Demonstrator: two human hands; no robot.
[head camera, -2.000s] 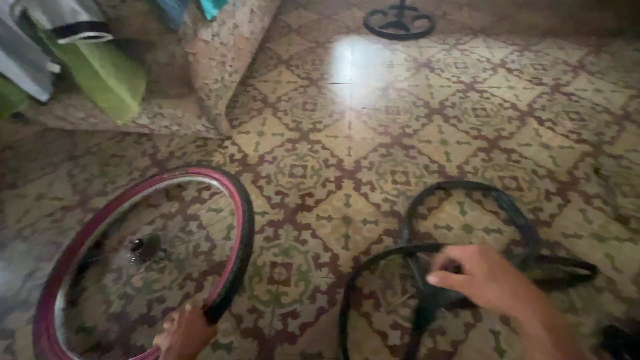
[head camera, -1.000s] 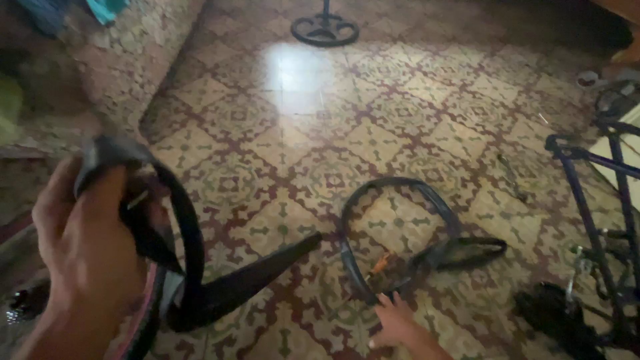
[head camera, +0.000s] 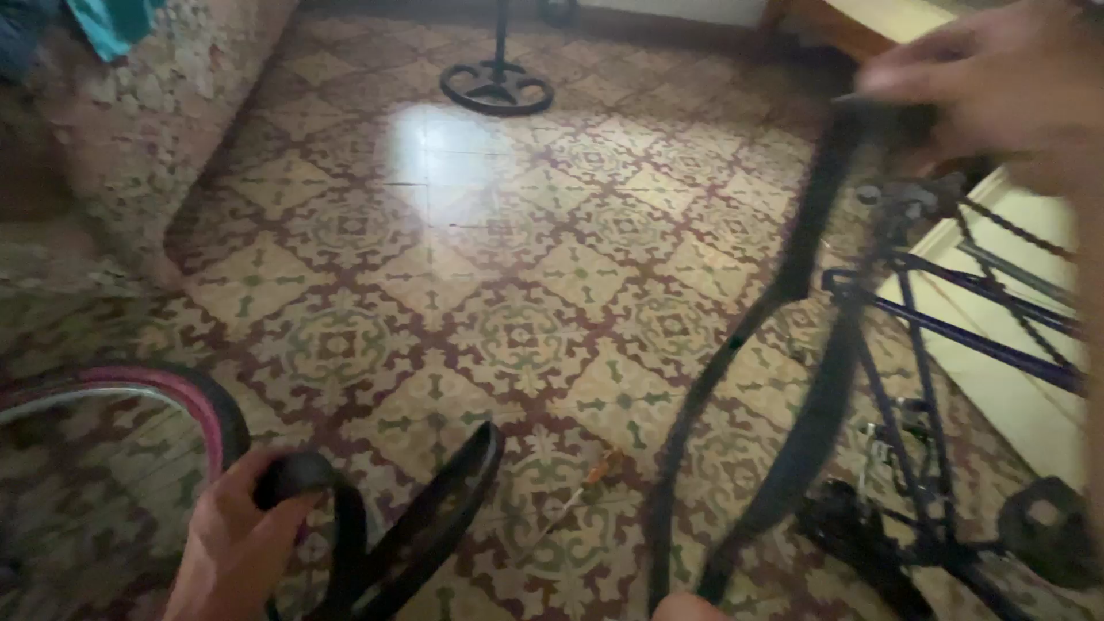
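Note:
My left hand (head camera: 241, 535) is at the lower left, its fingers closed on a curled black rubber strip (head camera: 423, 526), beside a bicycle wheel with a pink rim (head camera: 207, 414). Part of the strip angles up to the right with its hollow side showing. At the upper right, my right hand (head camera: 992, 95) grips a long black rubber loop, likely an inner tube (head camera: 806, 423), that hangs down in two strands. On the tiles between the hands lies what looks like a screwdriver with an orange handle (head camera: 604, 466). A skin-coloured shape at the bottom edge cannot be identified.
A dark bicycle frame (head camera: 975, 332) with a pedal (head camera: 1044, 526) stands at the right, near a pale panel (head camera: 1009, 336). A round black stand base (head camera: 498, 89) is at the back. Patterned cloth (head camera: 172, 112) hangs at the left.
My right hand has taken hold of the black loop from the floor and lifted it to the upper right. My left hand is lower, still holding its black strip.

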